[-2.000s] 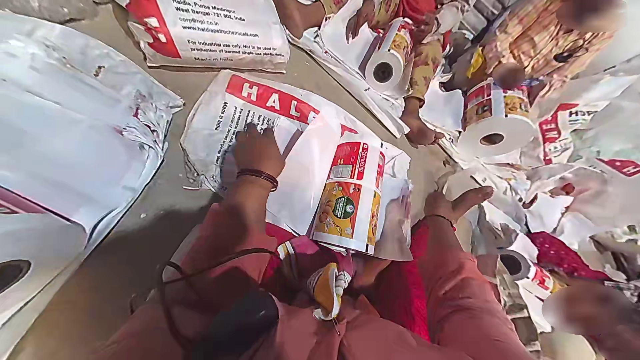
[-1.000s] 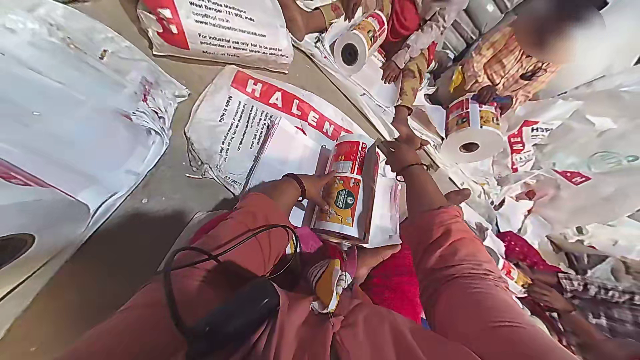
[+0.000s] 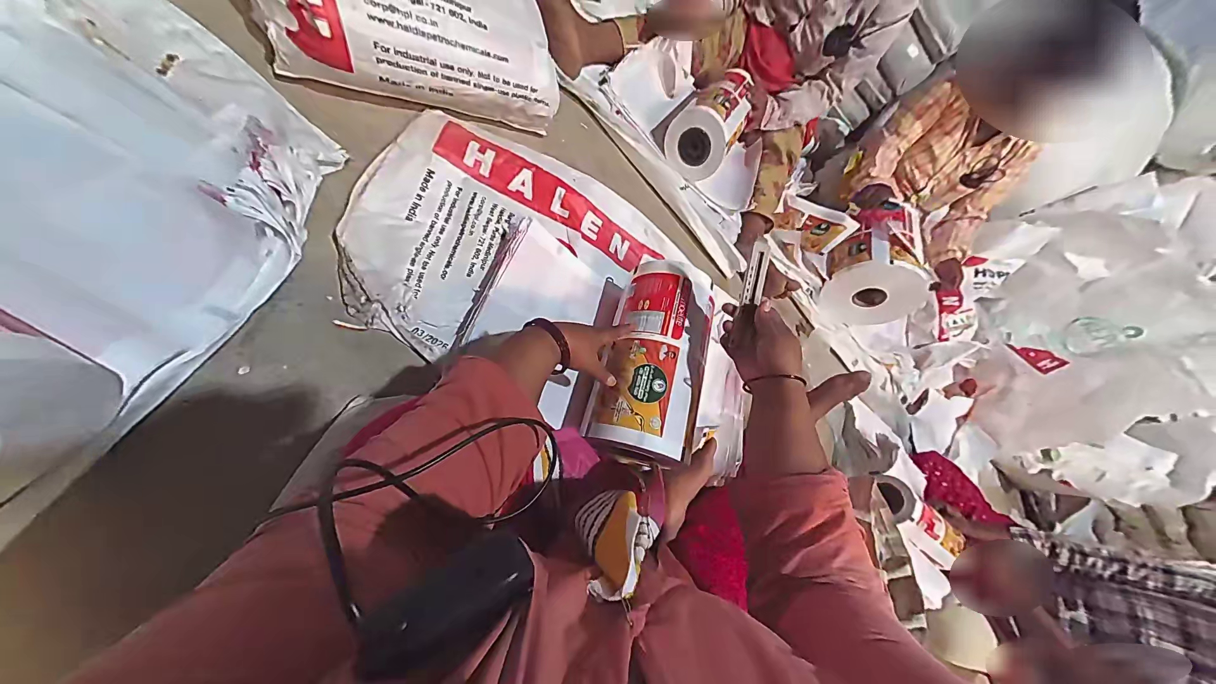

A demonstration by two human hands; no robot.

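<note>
A roll of printed plastic film (image 3: 651, 366), red and orange on white, lies in front of my body, over white sheets (image 3: 546, 275) on a flattened printed sack (image 3: 399, 209). Spread on the left side of the roll is my left hand (image 3: 584, 351), its fingers touching the film. To the right of the roll, my right hand (image 3: 765, 342) is closed around what looks like a snap-off utility knife (image 3: 755, 274), its narrow strip pointing away from me. A bare foot shows just below the roll.
Large white sacking (image 3: 152, 218) covers the left side. Another printed sack (image 3: 408, 57) lies at the top. People sit at upper right with film rolls (image 3: 703, 128), (image 3: 872, 266). Torn white plastic (image 3: 1092, 323) is heaped at right. A black cable (image 3: 427, 475) crosses my left sleeve.
Two seconds ago my left hand lay on the sack and my right hand was low at the right. Now the left is on the roll, and the right is raised beside it with the knife-like tool.
</note>
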